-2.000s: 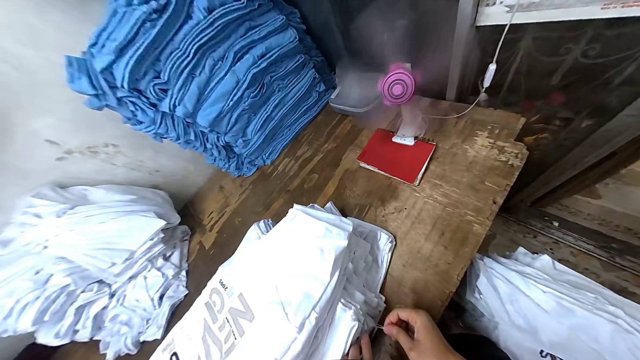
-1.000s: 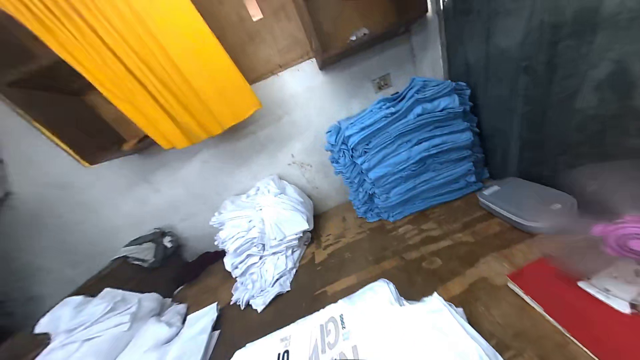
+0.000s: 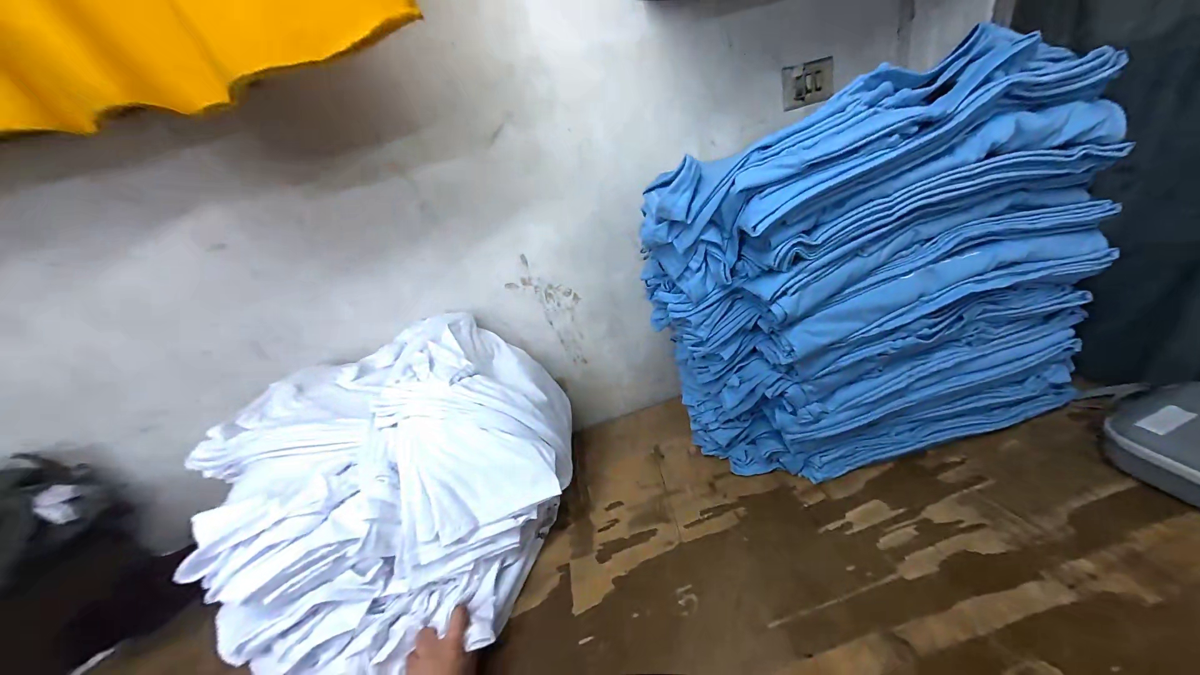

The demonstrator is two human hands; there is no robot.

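Observation:
A bundle of folded white cloth (image 3: 375, 506) stands on the wooden table against the wall. At the bottom edge of the view, my left hand (image 3: 441, 649) touches the lower right part of this bundle; only its fingertips show, and whether they grip the cloth cannot be told. My right hand is out of view. A tall stack of folded blue cloth (image 3: 900, 272) stands further right, apart from the white bundle.
Patched brown tabletop (image 3: 750, 562) lies in front of the stacks. A grey case (image 3: 1158, 436) is at the right edge. Yellow cloth (image 3: 187, 56) hangs at the upper left. Dark items (image 3: 56, 516) lie at the left, and a socket plate (image 3: 807, 82) is on the wall.
The view has swung left and closer to the white bundle. My left hand now shows at this bundle; two seconds ago, hands were at the printed white pile.

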